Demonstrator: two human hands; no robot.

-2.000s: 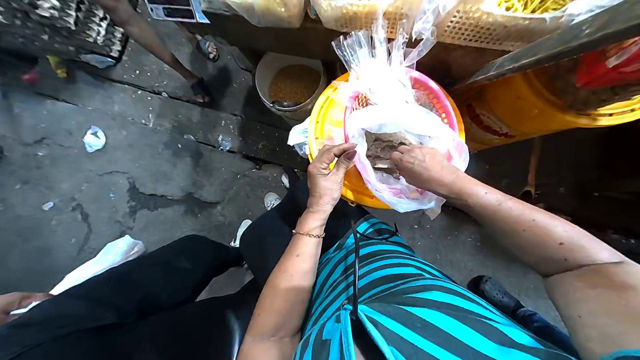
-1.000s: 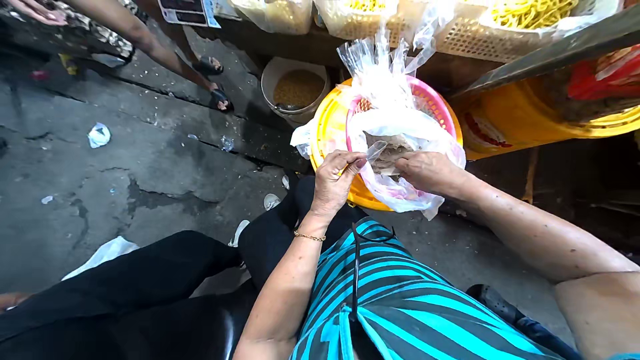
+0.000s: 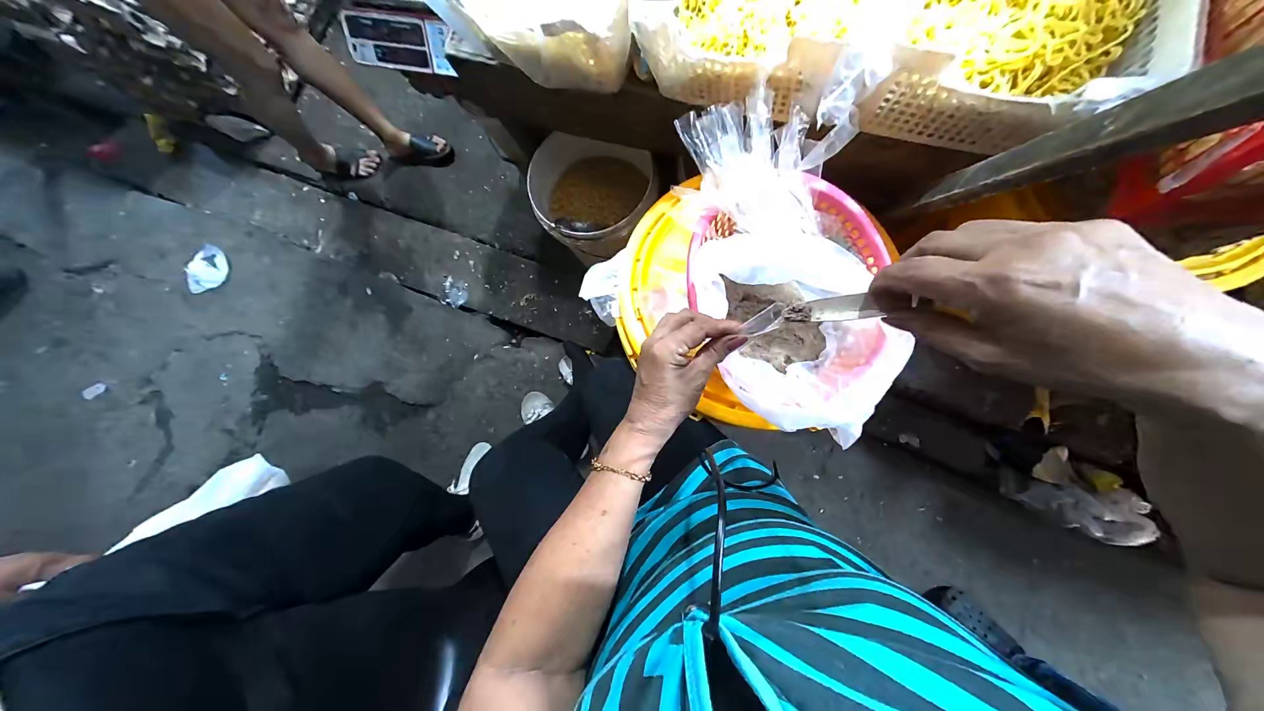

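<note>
My left hand (image 3: 681, 370) pinches the rim of a small clear plastic bag (image 3: 762, 321) over a white plastic bag (image 3: 859, 380) of greyish-brown paste (image 3: 790, 341). From the right, my right hand (image 3: 1027, 296) grips a metal utensil (image 3: 844, 307), a knife or narrow spoon, with a dab of paste on its tip at the small bag's mouth. The white bag sits in a pink plastic basket (image 3: 854, 212) on a yellow tub (image 3: 647, 267). Behind the paste, a bundle of clear plastic bags (image 3: 755, 183) lies in the basket.
Behind the tub stand baskets of yellow noodles (image 3: 1037, 39) and a white bucket (image 3: 541, 188) with brownish contents. A metal bar (image 3: 1096, 133) crosses at the upper right. A person's sandaled feet (image 3: 425, 150) are at the upper left; another person's dark-trousered leg (image 3: 296, 553) is close on the left.
My right hand has come up out of the white bag and over to the right, with the metal utensil now showing. My left hand stays near the bag's edge.
</note>
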